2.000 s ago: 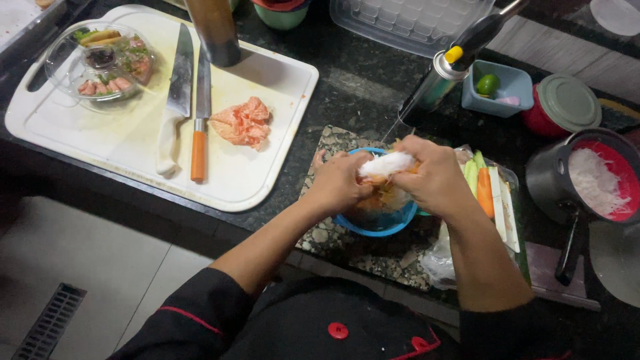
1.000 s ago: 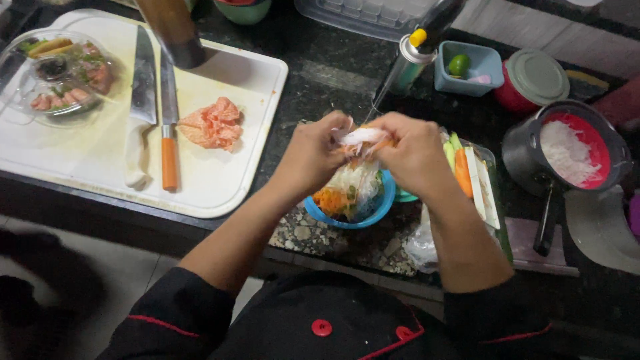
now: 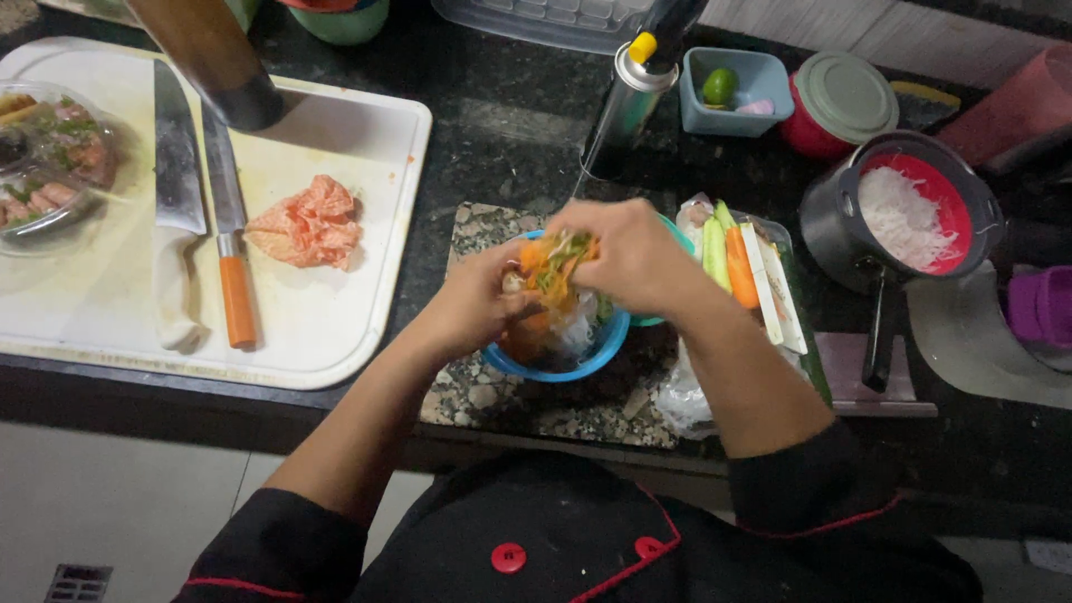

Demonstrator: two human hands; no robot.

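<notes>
Over a blue bowl [image 3: 605, 350], my left hand [image 3: 486, 297] and my right hand [image 3: 624, 251] hold shredded vegetables [image 3: 554, 272], orange and green, between their fingers. White strands and more orange shreds [image 3: 523, 337] lie in the bowl, which stands on a speckled stone slab [image 3: 477, 389]. A teal bowl edge [image 3: 677, 234] shows behind my right hand. Right of it, a tray holds cucumber pieces [image 3: 716, 251], a carrot piece [image 3: 740, 268] and white sticks [image 3: 760, 285]. White strands [image 3: 904, 213] also lie in a red strainer [image 3: 963, 205] set in a dark pot [image 3: 825, 209].
At left, a white cutting board [image 3: 368, 335] bears a white-handled knife [image 3: 177, 201], an orange-handled knife [image 3: 234, 289], a crumpled pink cloth-like thing [image 3: 314, 226], a dark bottle [image 3: 209, 67] and a clear food container [image 3: 50, 167]. Behind the bowl stand a metal canister [image 3: 624, 109] and a blue-grey tub [image 3: 735, 92].
Both hands held white strands above the bowl earlier; now orange and green shreds are between them. Since one second ago the hands have come lower, closer to the bowl.
</notes>
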